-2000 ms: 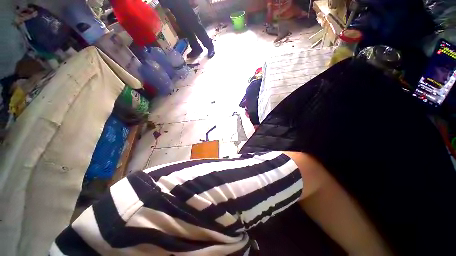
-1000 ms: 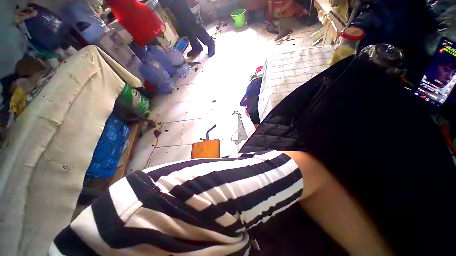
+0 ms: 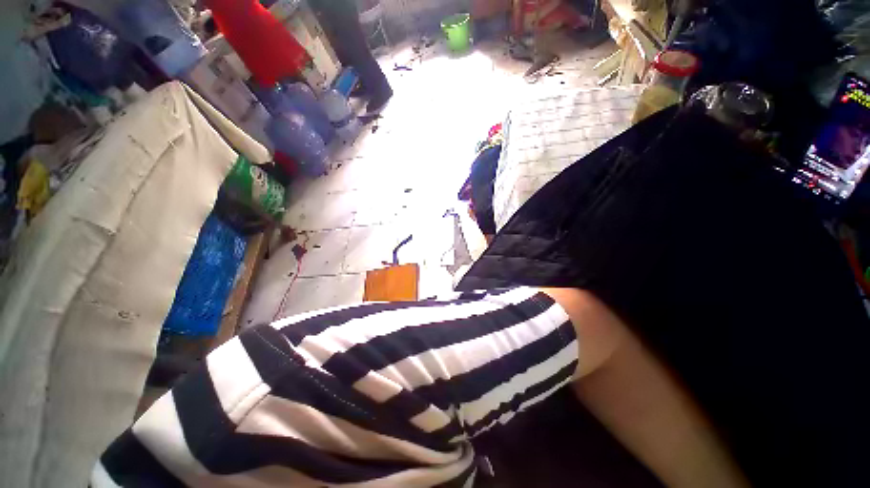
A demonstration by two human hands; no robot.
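Note:
A black quilted garment (image 3: 668, 238) fills the right side of the view, with diamond stitching showing along its left edge. It lies over a surface beside a white checked cloth (image 3: 563, 133). One bare forearm below a black-and-white striped sleeve reaches down to the right across the garment and leaves the picture at the bottom edge. Its hand is cut off by that edge. My other hand is not in the picture.
A cream cloth-covered table (image 3: 95, 276) stands at left. An orange-brown stool top (image 3: 392, 283) is on the tiled floor. A lit smartphone (image 3: 839, 143) and a red-lidded jar (image 3: 665, 84) are at right. A person's legs (image 3: 355, 52), red cloth (image 3: 259, 40) and green bucket (image 3: 457, 33) are farther back.
The person's legs in the background have shifted slightly left. The upper left part of the black garment has shifted and its folds lie differently. My striped sleeve and forearm have hardly moved.

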